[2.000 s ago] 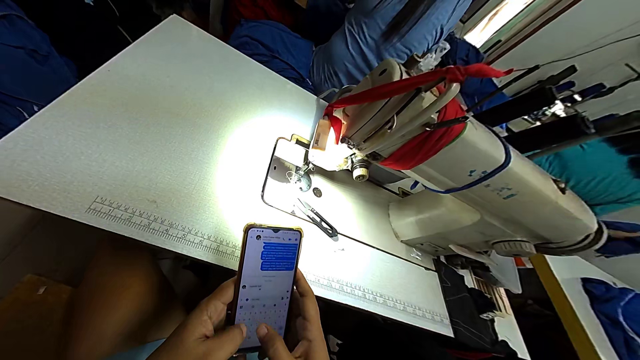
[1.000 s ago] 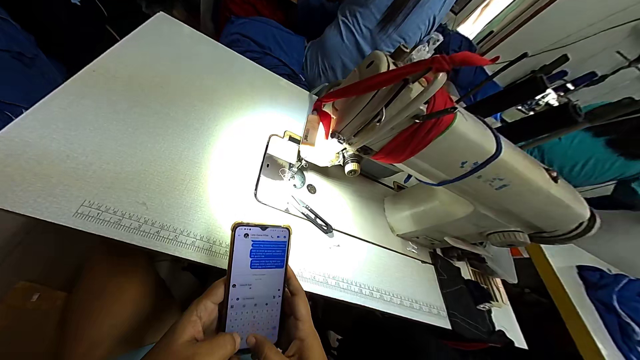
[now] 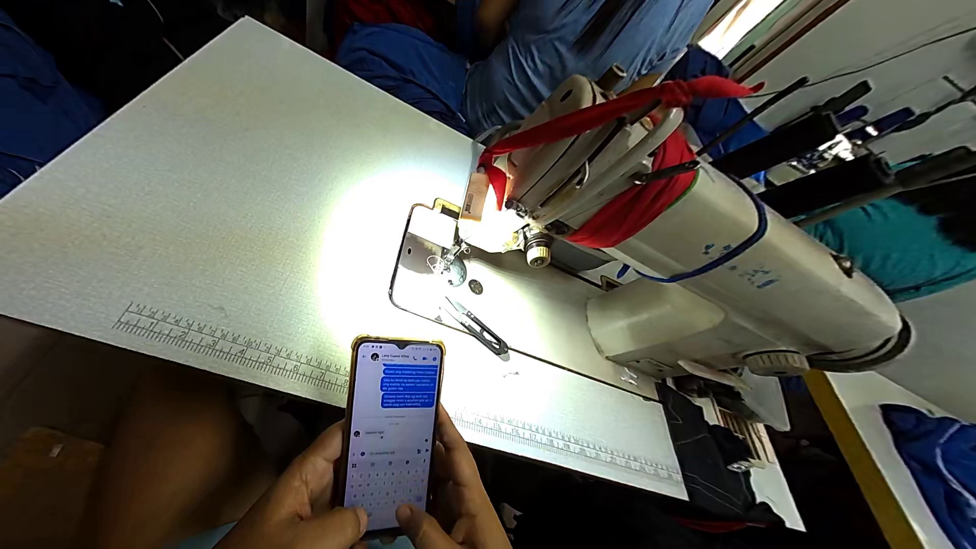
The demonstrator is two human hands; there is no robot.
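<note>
A smartphone in a yellow-edged case [image 3: 393, 435] is held upright between both hands, its lit screen showing a message chat and a keyboard. My left hand [image 3: 305, 496] grips its left side, and my right hand [image 3: 457, 496] its right side. Both thumbs rest at the lower part of the screen. Beyond the phone, black-handled thread snips [image 3: 476, 328] lie on the bed of a white sewing machine [image 3: 732, 252]. The machine's lamp lights the presser foot [image 3: 457, 250] and needle plate area. Red cloth [image 3: 640, 206] is tied around the machine head.
The white sewing table [image 3: 191, 152] has a printed ruler [image 3: 229, 347] along its near edge. A person in blue clothing [image 3: 526, 69] sits beyond it, and another in teal [image 3: 900, 236] is at the right. Dark fabric [image 3: 701, 450] hangs by the table's right end; blue fabric [image 3: 930, 457] lies further right.
The chat on the phone has shifted, with less blue message text showing than before. Both hands still hold the phone; the thumbs have moved slightly over the keyboard.
</note>
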